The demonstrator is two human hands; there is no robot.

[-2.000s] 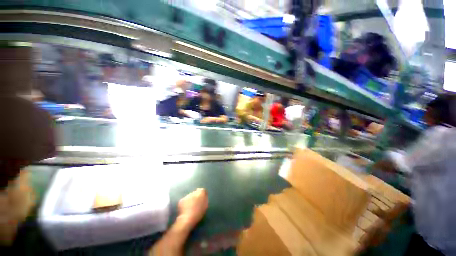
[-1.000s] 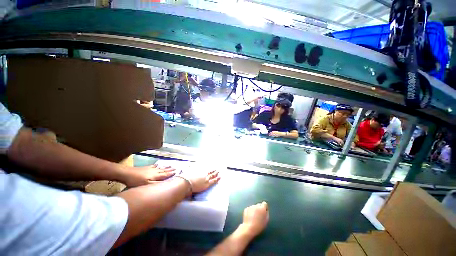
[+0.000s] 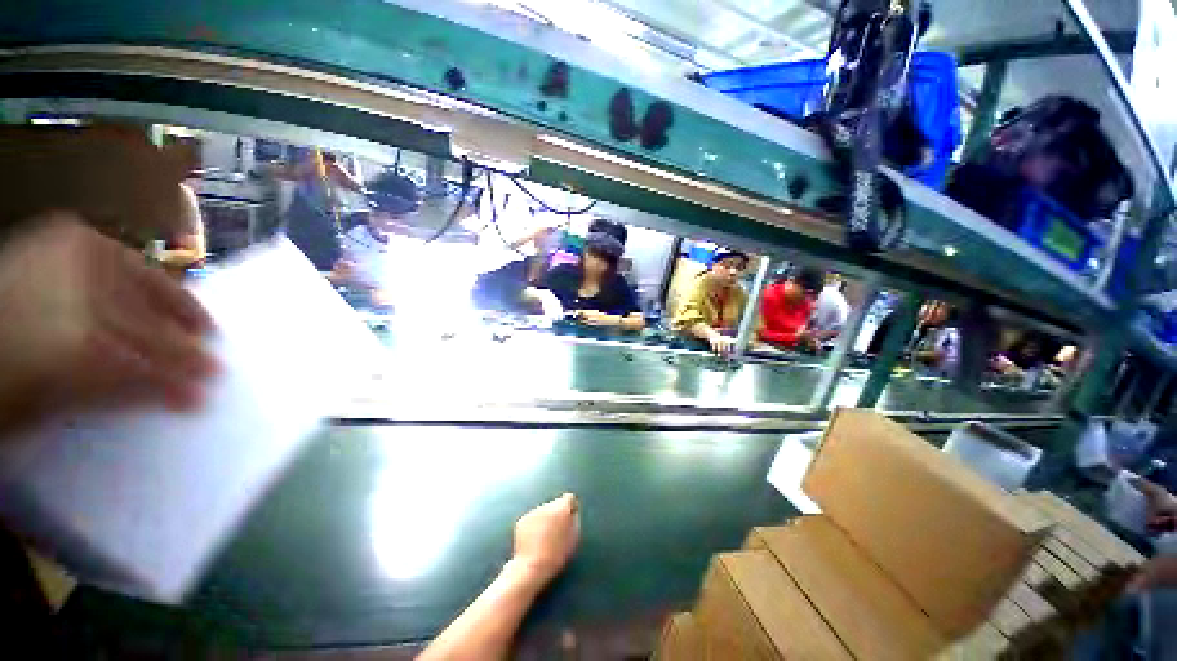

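My left hand [image 3: 549, 535] rests as a closed fist over the green bench, with its forearm coming up from the bottom edge. Nothing shows in it. My right hand is not in view. At the left, another person's blurred hand [image 3: 116, 336] is on a white foam tray [image 3: 194, 452], which is tilted and raised above the bench. The tray's contents cannot be made out. My left hand is apart from the tray.
Plain brown cartons [image 3: 787, 588] stand in a row at the right, one [image 3: 916, 517] higher on top. White trays [image 3: 991, 452] lie behind them. A brown carton [image 3: 90, 181] is at the upper left. A green shelf [image 3: 581, 103] crosses overhead. Co-workers sit opposite.
The foam tray has been lifted off the bench and moved left by the other person. The view has turned right, showing more cartons. My left hand remains a fist.
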